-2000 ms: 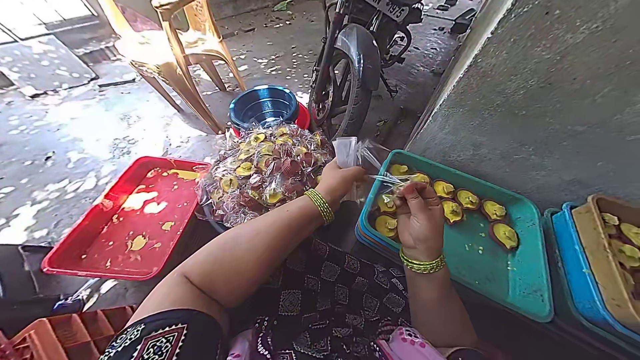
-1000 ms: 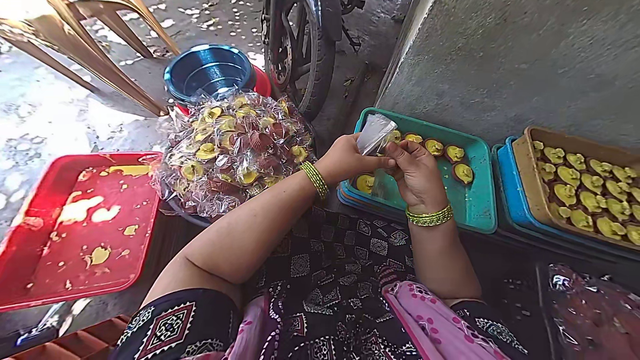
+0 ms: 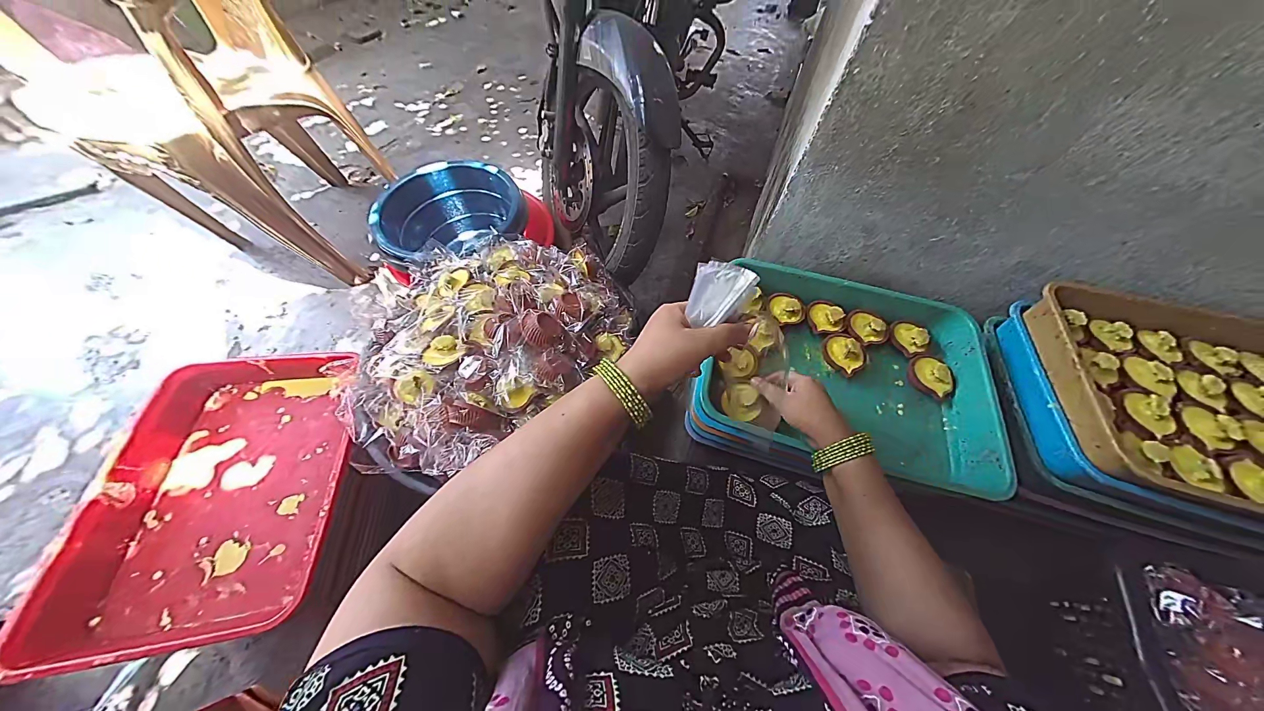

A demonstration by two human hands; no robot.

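Observation:
My left hand (image 3: 681, 346) grips a stack of clear plastic bags (image 3: 721, 293) over the left end of the green tray (image 3: 963, 425). My right hand (image 3: 805, 405) is just right of it, its fingertips pinching what looks like the edge of a clear bag. Under and beside the hands, clay diyas filled with yellow wax (image 3: 845, 353) lie in the tray. To the left of my left hand is a large heap of diyas wrapped in clear plastic (image 3: 494, 346), piled on a dark round vessel whose rim barely shows.
A red tray (image 3: 227, 533) with yellow wax spills lies at left. A blue basin (image 3: 449, 209) stands behind the heap, near a motorcycle wheel (image 3: 617, 178) and plastic chairs (image 3: 237, 128). At right, a brown tray (image 3: 1076, 405) of yellow diyas rests on a blue tray, beside a grey wall (image 3: 1027, 148).
My right hand has moved away from the bag stack, down toward the diyas at the green tray's left end. My left hand still holds the stack. The view has shifted.

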